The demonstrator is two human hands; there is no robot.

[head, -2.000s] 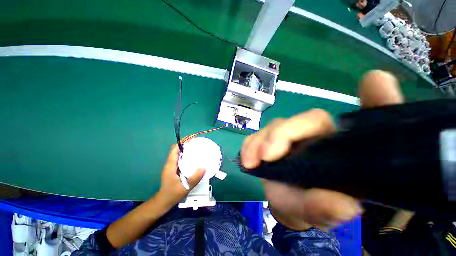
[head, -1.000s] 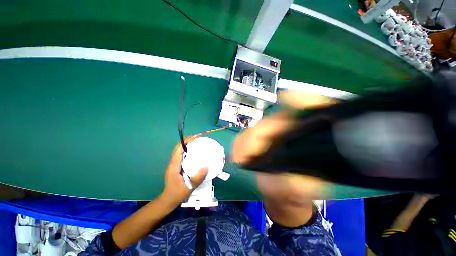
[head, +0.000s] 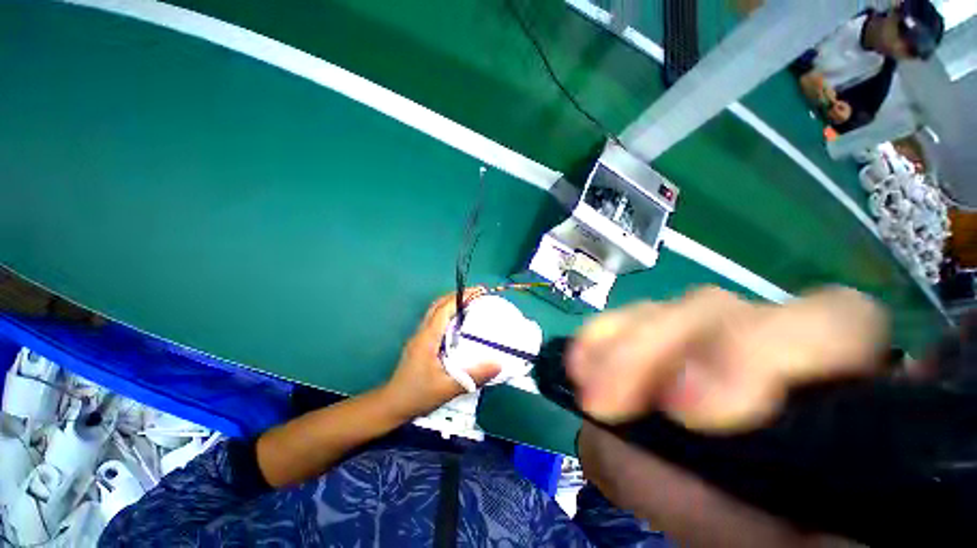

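My left hand [head: 424,364] holds a white round camera housing [head: 501,328] low over the bench edge, its flat foot pointing down toward my lap. Thin black cable leads [head: 467,248] stand up from its left side, and an orange-yellow lead runs toward the screw feeder. My right hand [head: 718,359], blurred, is wrapped around a thick black electric screwdriver [head: 771,460]. The screwdriver's thin dark bit crosses the face of the housing, its tip near the housing's left side. Whether it touches a screw cannot be seen.
A silvery screw feeder [head: 611,219] stands on the green bench [head: 268,203] beyond the housing. A blue bin [head: 139,369] of white parts is at lower left. Another person [head: 857,64] and a pile of white parts [head: 905,209] are at upper right.
The view has turned, so the bench and feeder appear tilted. The screwdriver's bit, earlier right of the housing, now lies across its face. My left hand still holds the housing.
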